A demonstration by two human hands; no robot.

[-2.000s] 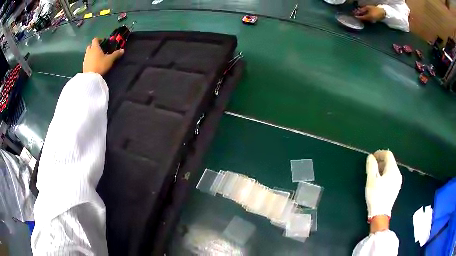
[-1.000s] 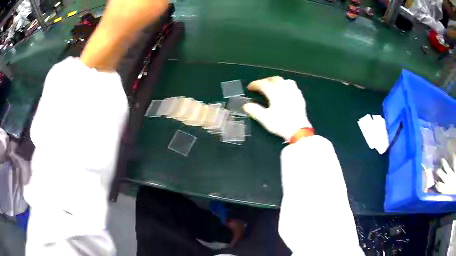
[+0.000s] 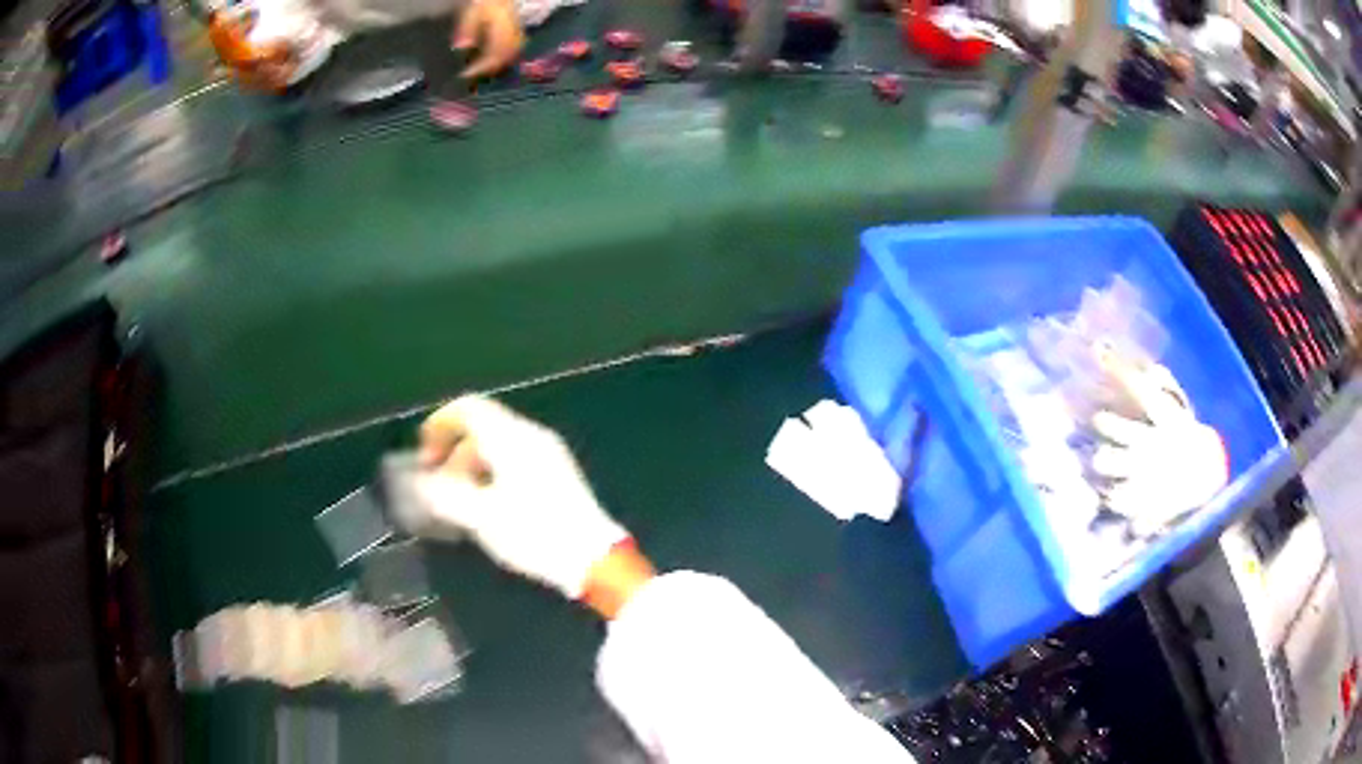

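My right hand [image 3: 515, 485], in a white glove, has its fingers pinched on a blurred, greyish clear square panel [image 3: 409, 496], above the mat. A loose clear panel [image 3: 354, 525] lies just left of and below the fingertips. Lower left, a fanned row of clear panels [image 3: 291, 645] lies on the dark green mat, with another panel [image 3: 306, 734] below it, cut by the picture's edge. My left hand is out of the picture.
A blue bin [image 3: 956, 508] on the right holds clear pieces and a white glove [image 3: 1158, 463]. White slips [image 3: 837, 463] lie beside it. A black foam tray [image 3: 53, 523] is at far left. Clips [image 3: 1016, 716] show below the bin. Another person's hand [image 3: 489, 36] is beyond the belt.
The view has swung right, showing more of the blue bin. My left hand has gone out of the picture. My right hand, open over the panels before, is now closed on one.
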